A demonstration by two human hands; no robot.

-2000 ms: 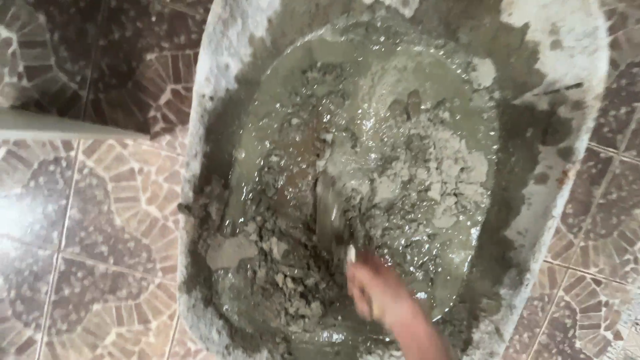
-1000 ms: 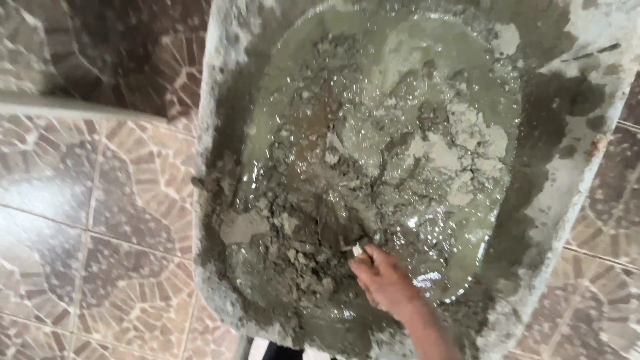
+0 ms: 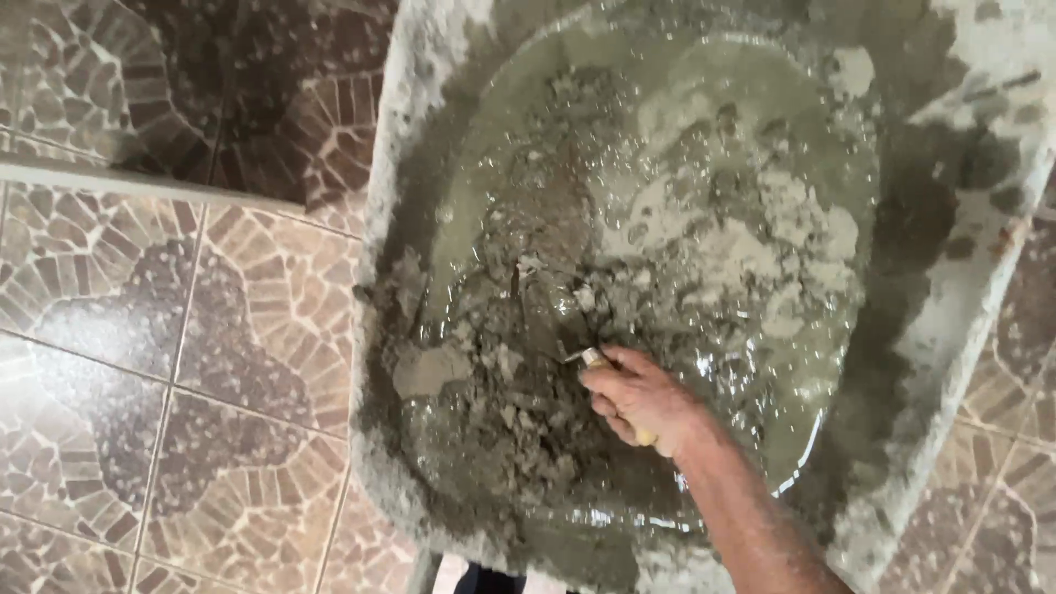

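My right hand (image 3: 639, 400) is closed around the pale handle of a trowel (image 3: 549, 318), reaching in from the lower right. The trowel's metal blade points up and left and is partly sunk in wet grey mortar (image 3: 528, 429). Greenish-grey water lies around the lumps, and patches of dry pale powder (image 3: 734, 252) sit on top to the right of the blade. All of it is inside a large mortar-crusted tub (image 3: 381, 462), perhaps a wheelbarrow tray. My left hand is not in view.
Patterned tile floor (image 3: 239, 330) shows on both sides of the tub. A pale straight edge (image 3: 148, 183) crosses the floor at the upper left. Something dark (image 3: 491, 579) shows below the tub's near rim. The tub's walls rise around the mix.
My right hand has stayed on the trowel's handle. The blade, hardly visible in the mix one second ago, now shows more plainly.
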